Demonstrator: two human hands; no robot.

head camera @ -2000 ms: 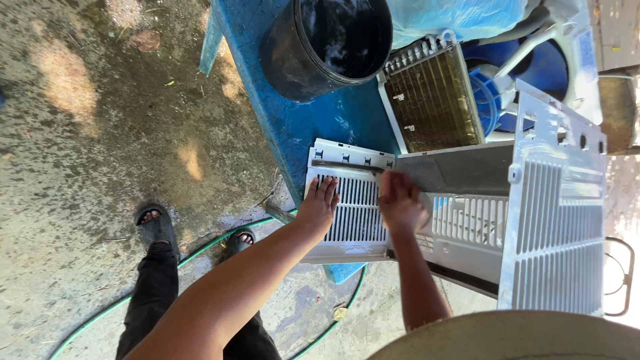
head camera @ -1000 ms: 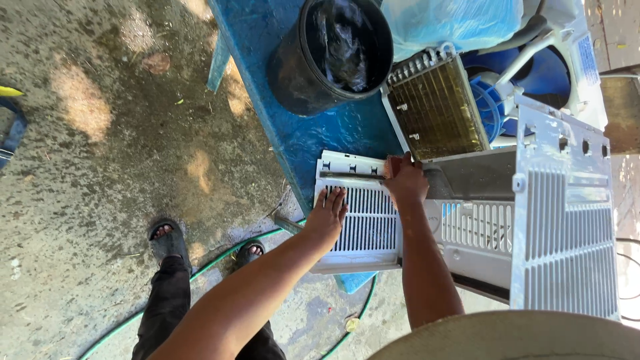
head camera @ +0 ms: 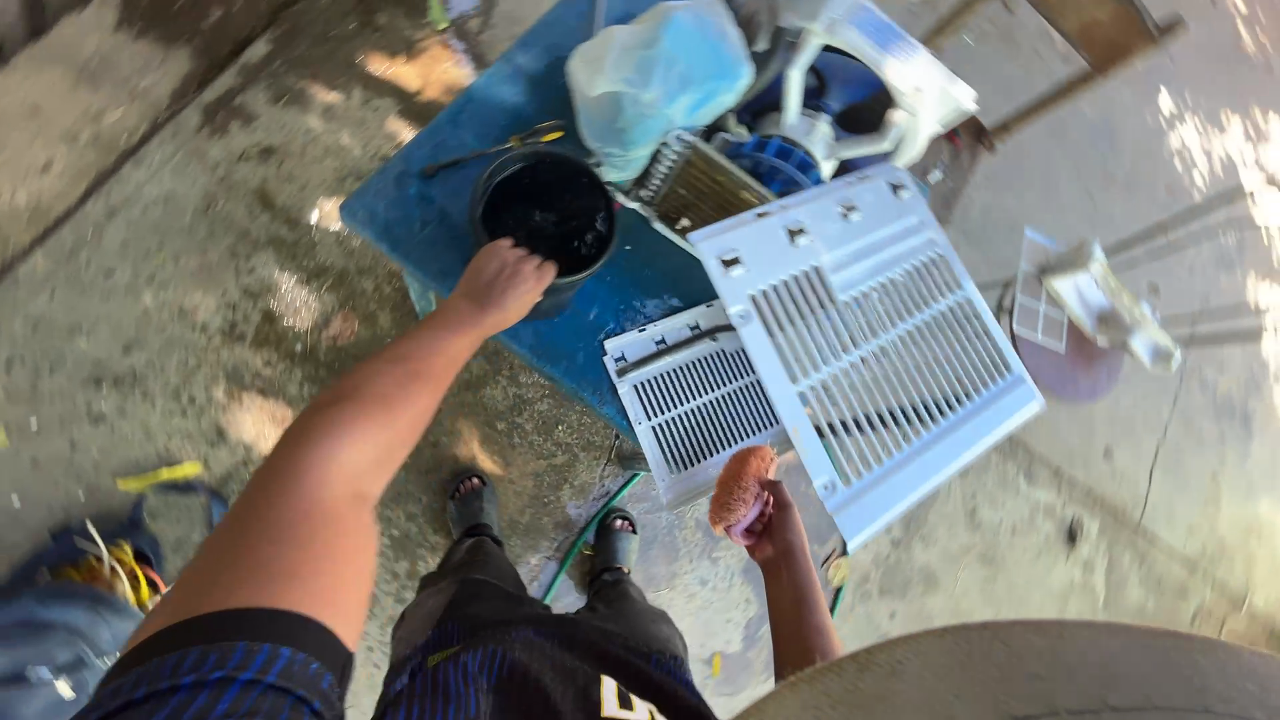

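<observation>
My left hand is at the near rim of a black bucket of dark water on the blue table; its fingertips are partly hidden, and whether they hold anything is unclear. My right hand grips a brush with reddish-brown bristles, held up just below the slatted panels. A smaller white slatted plastic panel lies at the table's edge. Beside it, partly over it, is a larger white louvered panel of an appliance housing.
The blue table bears a screwdriver, a light blue plastic bag, a finned coil and a white frame with a blue fan. A green hose runs by my feet. A bag with cords lies on the concrete at left.
My left hand has left the smaller slatted panel and moved to the bucket. My right hand has come away from that panel's edge, and the brush now shows in it. The view has turned.
</observation>
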